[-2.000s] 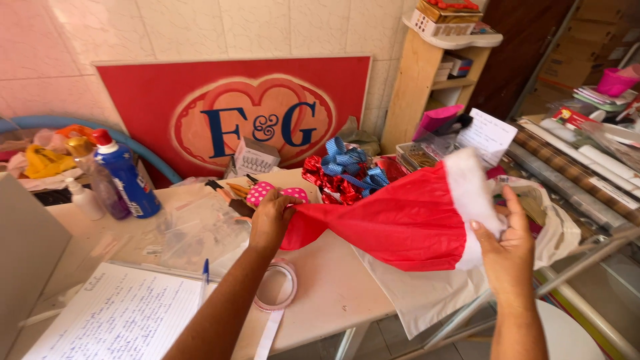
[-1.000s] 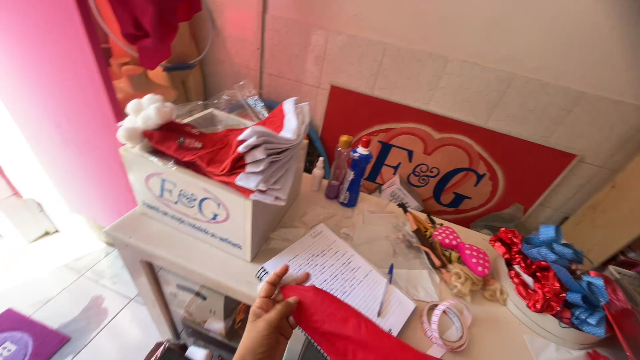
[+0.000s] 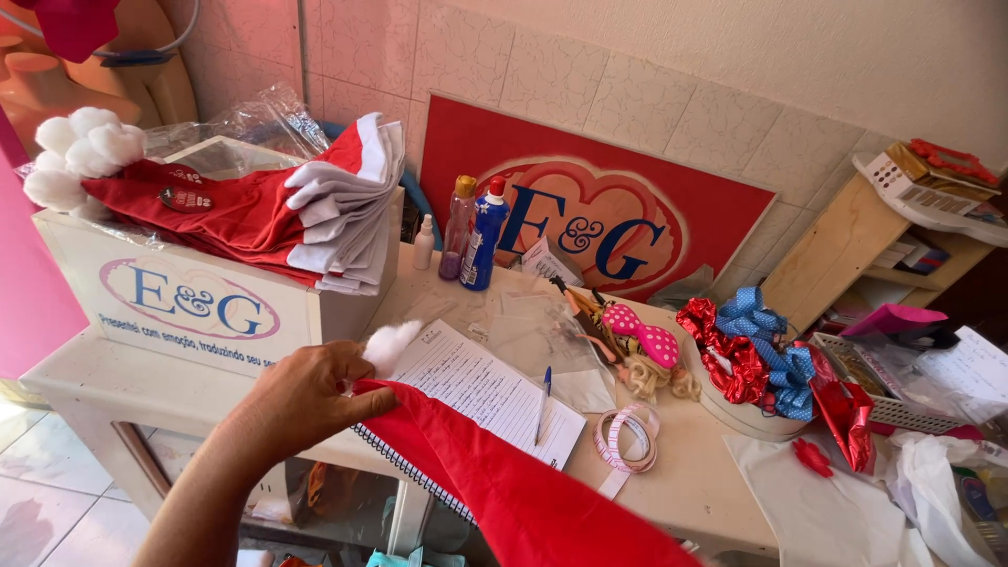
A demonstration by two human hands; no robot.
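Note:
My left hand (image 3: pixel 315 402) pinches the narrow end of a red Santa hat (image 3: pixel 504 472), close to its white pompom (image 3: pixel 390 346). The hat slants down to the right and runs out at the bottom edge, over part of a spiral notebook (image 3: pixel 480 386) with handwriting and a blue pen (image 3: pixel 543 405) on it. My right hand is outside the view. Further left, a stack of folded Santa hats (image 3: pixel 252 205) with white brims and pompoms lies on a white box (image 3: pixel 189 307).
A ribbon roll (image 3: pixel 626 441) lies right of the notebook. Behind stand several bottles (image 3: pixel 484 232) and a red sign (image 3: pixel 591 201). Dolls (image 3: pixel 646 374), a pink dotted bow (image 3: pixel 644 335), red and blue ribbon bows (image 3: pixel 728 346) and a plastic basket (image 3: pixel 890 394) occupy the table's right part.
Two seconds ago both hands held the hat across the table; my right hand has since left the view. The view has swung left, showing the box with stacked hats.

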